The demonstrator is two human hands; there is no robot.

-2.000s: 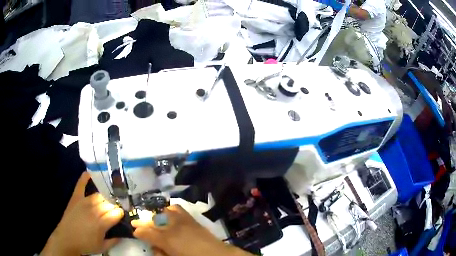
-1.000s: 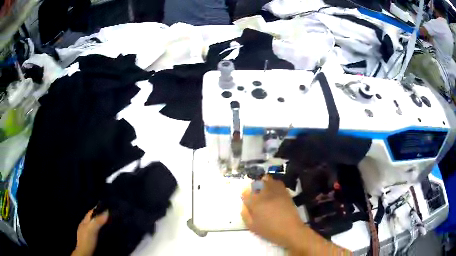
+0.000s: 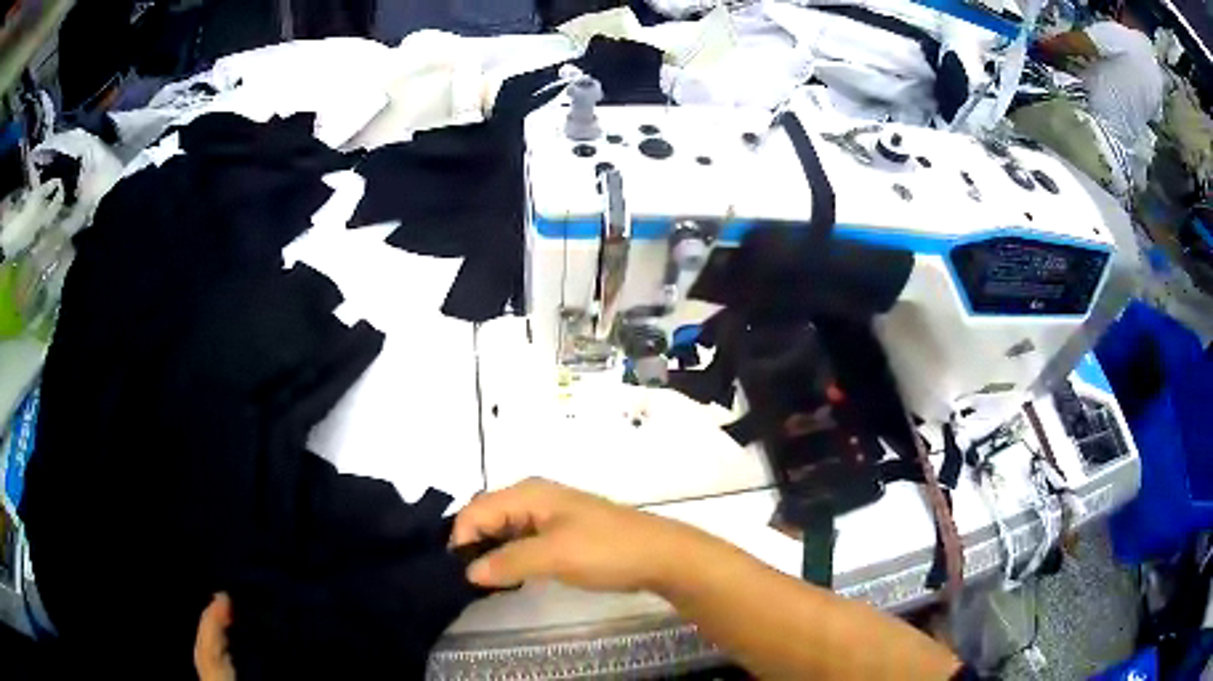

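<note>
A large black fabric garment piece point(image 3: 200, 399) lies over the left side of the table and its near edge. My right hand point(image 3: 545, 539) reaches in from the lower right and pinches the cloth's right edge between thumb and fingers, left of and below the needle area. My left hand point(image 3: 213, 641) is at the bottom edge, mostly cut off or hidden by the cloth; only a finger or so shows, and its hold cannot be told. The white lockstitch machine point(image 3: 745, 193) stands at centre right. Its presser foot and needle area point(image 3: 592, 349) is lit, with no black cloth under it.
A smartphone point(image 3: 818, 412) leans under the machine arm among black scraps. A blue bin point(image 3: 1151, 426) stands at the right. White cut pieces point(image 3: 439, 87) are heaped behind the machine. A measuring tape point(image 3: 599, 655) runs along the front edge. A person point(image 3: 1117, 80) is at the upper right.
My right hand has left the needle area, moved down and left, and taken hold of the black cloth's edge. My left hand has slipped mostly out of view. The machine sits higher in the picture.
</note>
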